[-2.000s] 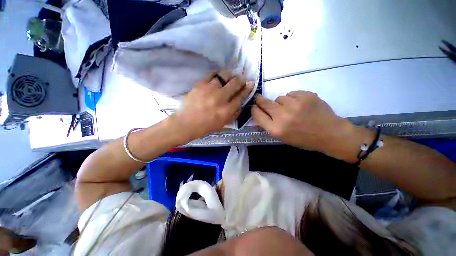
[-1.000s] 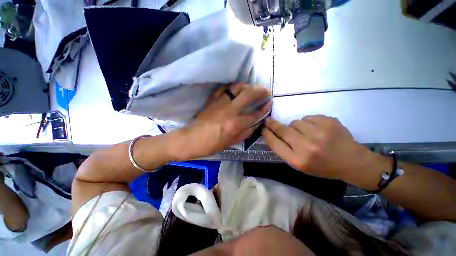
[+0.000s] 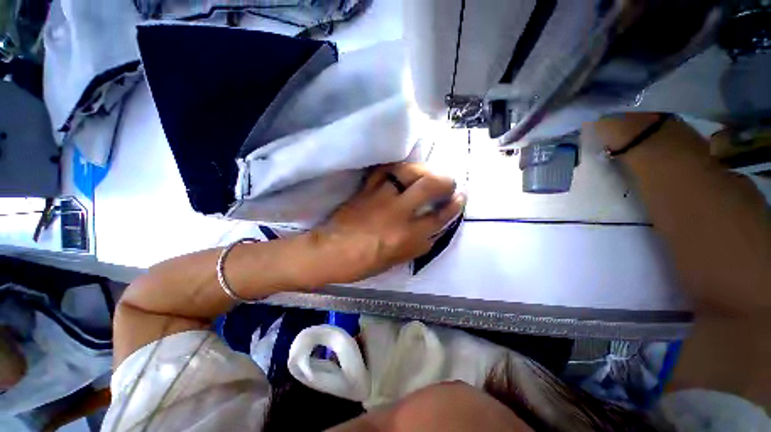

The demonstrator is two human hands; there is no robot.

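The pale grey fabric panel [image 3: 338, 139] lies folded on the table left of the needle area, with the navy fabric panel [image 3: 207, 110] spread at its left. My left hand [image 3: 385, 219] holds the fabric near its right end, fingers bent over it. A dark tip of cloth [image 3: 440, 245] shows below the fingers. My right hand [image 3: 613, 133] reaches in behind the sewing machine head [image 3: 431, 59]; its fingers are hidden by the machine. The presser foot and needle area are bright and unclear. A grey ribbed cylinder [image 3: 549, 167] sits right of the needle.
Part-sewn grey pieces with dark edges [image 3: 97, 93] lie upper left, near a blue patch [image 3: 87, 173]. A grey box [image 3: 25, 143] is at the far left. A measuring strip [image 3: 473, 319] runs along the table's front edge. Another person's arm [image 3: 76, 409] shows lower left.
My right hand has left the fabric edge and moved up and right behind the machine head. My left hand stays on the fabric. The view has shifted, showing more of the machine.
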